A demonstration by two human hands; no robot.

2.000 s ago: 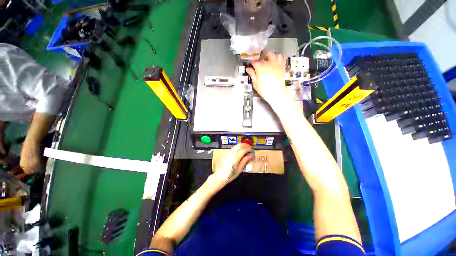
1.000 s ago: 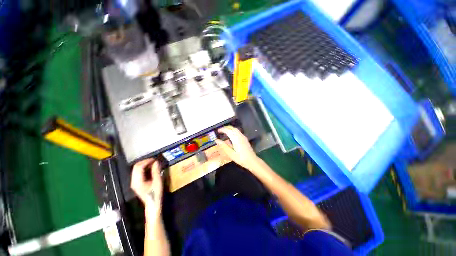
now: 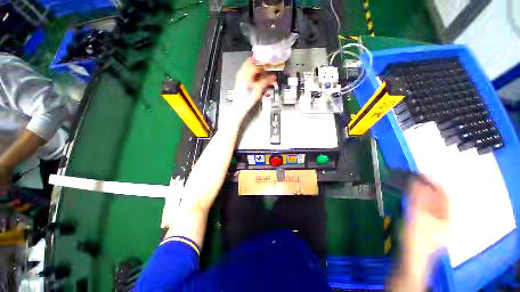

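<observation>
My left hand (image 3: 251, 85) is at the metal fixture (image 3: 276, 98) on the silver base plate (image 3: 311, 128), beneath the plastic-wrapped press head (image 3: 272, 52). Its fingertips are by a small dark piece; whether they grip it is unclear. My right hand (image 3: 427, 211), blurred, is over the near left side of the blue tray (image 3: 397, 142). A dark, blurred black part (image 3: 402, 180) shows at its fingers and appears held. Rows of black parts (image 3: 445, 94) lie at the tray's far end, with a white liner (image 3: 476, 191) nearer me.
Two yellow light curtain bars (image 3: 187, 109) (image 3: 373, 109) flank the plate. The front panel has a red button (image 3: 276, 159) and green button (image 3: 323, 159), with a cardboard strip (image 3: 277, 182) below. Clear hoses (image 3: 368, 57) loop right. Another person's arm (image 3: 23, 145) is across the green belt.
The view has swung back left. My left hand has gone from the front panel to the fixture. My right hand has gone from the panel to the tray, now with a dark part.
</observation>
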